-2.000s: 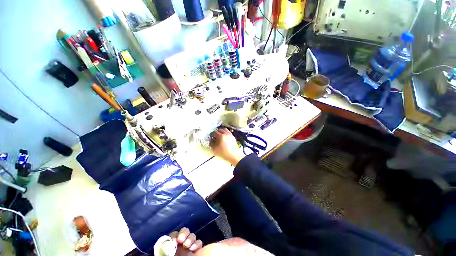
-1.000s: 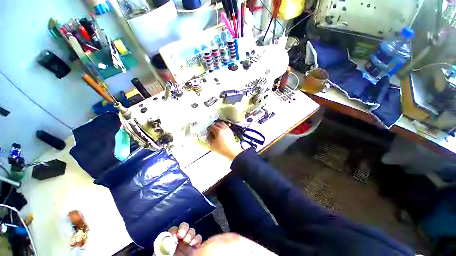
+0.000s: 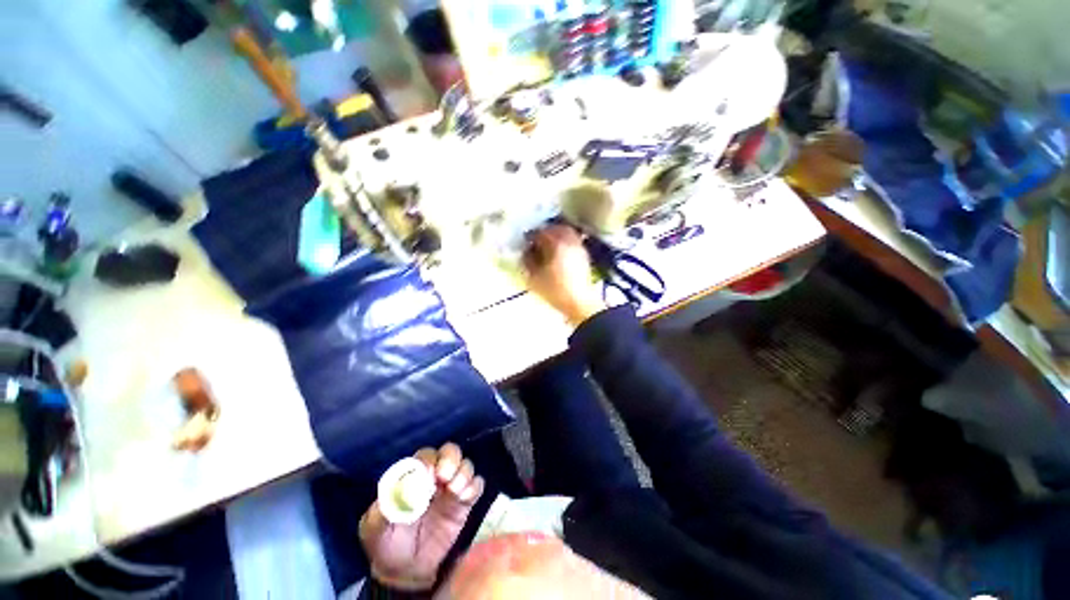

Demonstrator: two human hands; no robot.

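Note:
My left hand (image 3: 425,522) is at the bottom, its fingers around a small round creamy-white item, likely a boiled egg (image 3: 406,491), with a yellowish-green middle facing up. My right hand (image 3: 561,267) rests on the white machine table beside the sewing machine head. Its fingertips are by a crinkly, clear-looking item, likely a plastic bag (image 3: 505,234); blur hides whether they grip it. Black-handled shears (image 3: 634,279) lie just right of this hand. A reddish-brown heap, likely eggshell (image 3: 195,410), lies on the white table at left.
A shiny navy quilted panel (image 3: 381,358) lies left of the machine and over the table edge. The cream sewing machine (image 3: 598,141) stands behind my right hand, a turquoise oval item (image 3: 318,234) at its left. More navy fabric (image 3: 903,152) and an amber cup (image 3: 825,162) are at right.
The view has shifted, so the table appears higher and is more blurred. My left hand and the egg-like item show more fully. My right hand stays beside the shears.

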